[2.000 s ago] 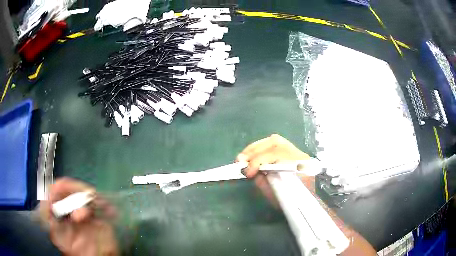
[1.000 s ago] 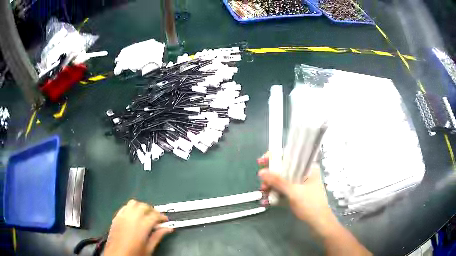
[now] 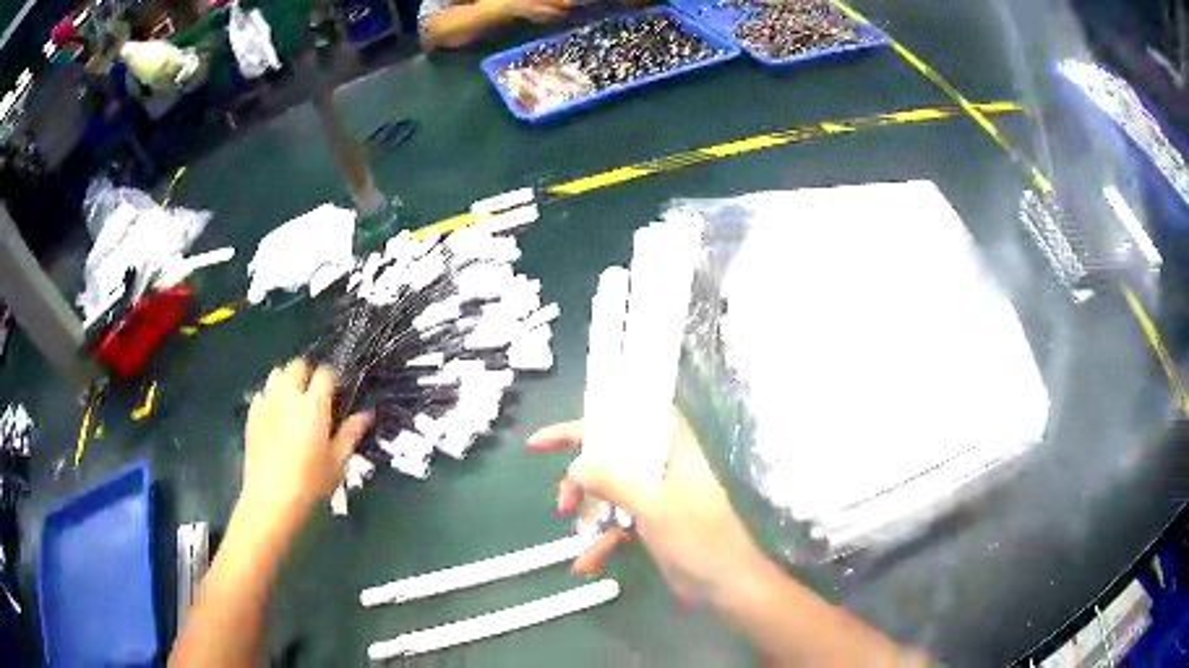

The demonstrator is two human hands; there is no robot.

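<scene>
My right hand point(image 3: 652, 502) is closed around a bunch of slim white tubes point(image 3: 639, 352) that stand up from it. Two more white tubes point(image 3: 496, 620) lie roughly parallel on the green table below, the upper one reaching to my right hand's fingers. My left hand point(image 3: 297, 424) is at the left edge of the pile of black wire leads point(image 3: 378, 342) with white connector ends point(image 3: 463, 405). Its fingertips touch or overlap the black strands. Whether it grips a lead cannot be told.
A large bag of white tubes point(image 3: 887, 352) lies at right. An empty blue tray point(image 3: 98, 574) and metal bar point(image 3: 192, 568) are at lower left. A red object point(image 3: 141, 332) and white cloth point(image 3: 303, 252) lie behind. Parts trays point(image 3: 613, 59) and another person's arm point(image 3: 489, 16) are at the far side.
My left hand has left the two tubes on the table and moved up to the wire leads. My right hand still holds the bunch. The view has shifted, showing more of the far side.
</scene>
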